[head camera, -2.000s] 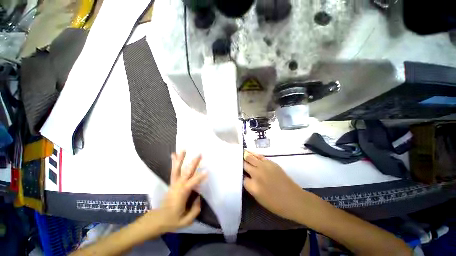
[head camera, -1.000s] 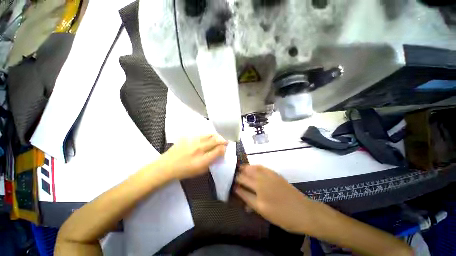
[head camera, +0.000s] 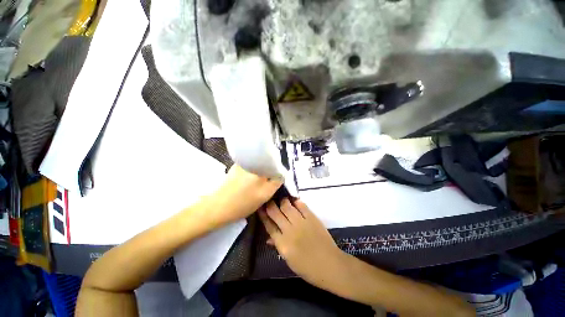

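Observation:
A dark textured panel lies on the white table left of the sewing machine head and runs under my hands to the front edge. A white-backed panel hangs over the edge below my left forearm. My left hand holds the fabric just in front of the white guard. My right hand is beside it, its fingertips on the same dark edge. The fingertips of both hands nearly meet. The presser foot area is partly hidden by the guard.
White cut panels and a dark panel pile lie at the left. Dark strips and a brown box are at the right. An edge ruler runs along the front. A blue crate is below left.
The dark panel has slid up and then behind the machine head's left side. My left hand has moved to the guard's foot. My right hand has shifted slightly left and down, close to my left.

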